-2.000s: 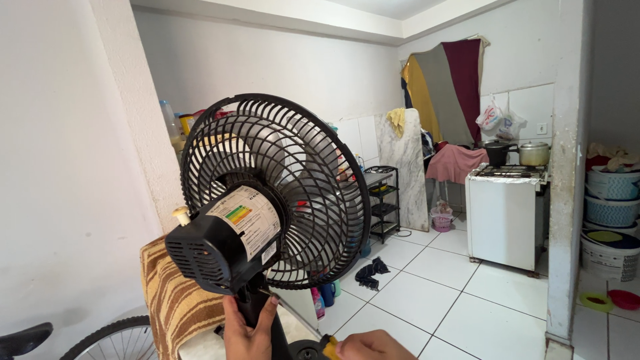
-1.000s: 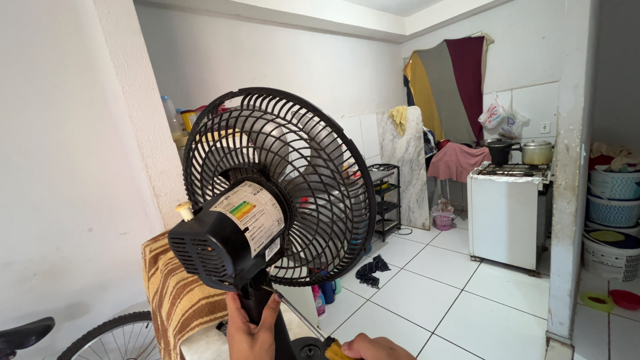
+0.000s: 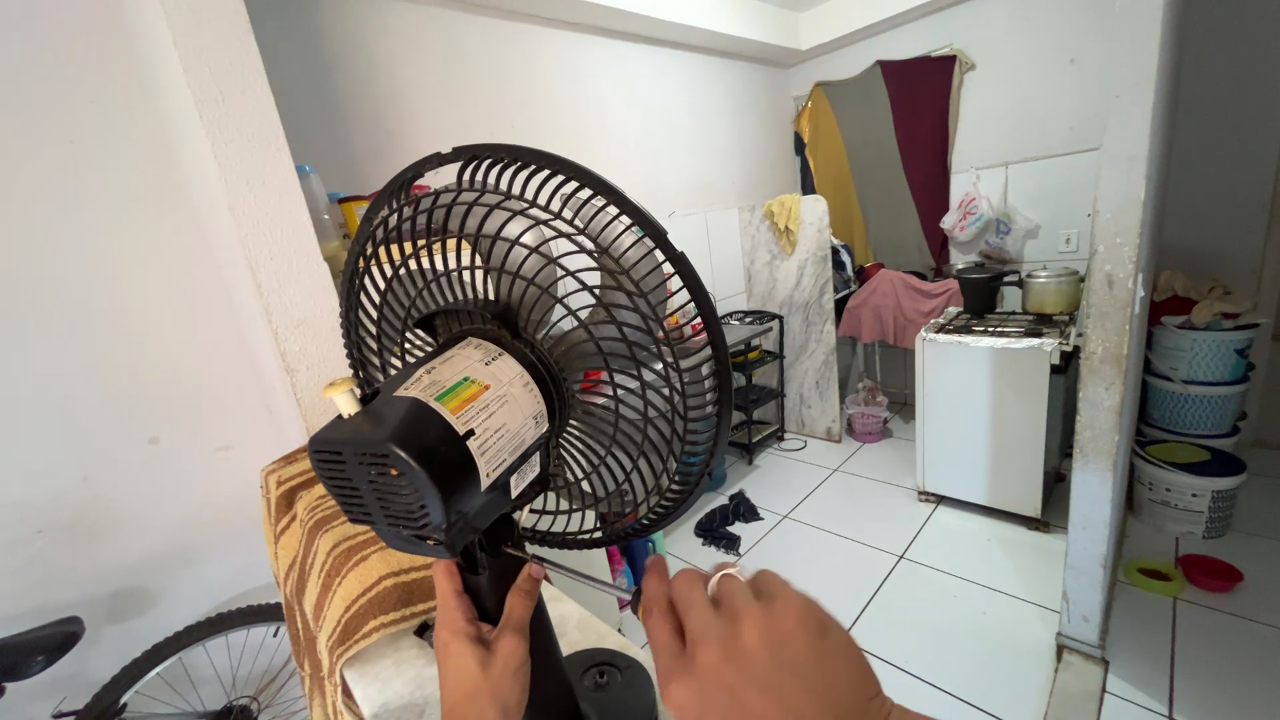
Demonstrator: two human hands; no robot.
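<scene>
A black electric fan (image 3: 540, 350) stands with the back of its grille and its motor housing (image 3: 390, 470) toward me. My left hand (image 3: 485, 640) grips the fan's neck just below the housing, thumb and fingers on either side. My right hand (image 3: 760, 645) is closed around a screwdriver (image 3: 575, 575); its handle is mostly hidden in the fingers. The metal shaft points left and its tip meets the neck under the housing, just above my left thumb. A cream knob (image 3: 342, 396) sticks up from the housing. Below is a round black part (image 3: 605, 680).
A brown striped towel (image 3: 330, 570) hangs beside the fan, over a light surface. A bicycle wheel (image 3: 230, 660) and saddle stand at lower left. Beyond are a black rack (image 3: 757, 400), a dark cloth (image 3: 728, 522) on the tiled floor, a white stove (image 3: 985, 415) and stacked buckets (image 3: 1190, 480) behind a pillar.
My right hand has risen from the bottom edge, and the screwdriver's shaft now shows against the fan's neck. My left hand still holds the neck.
</scene>
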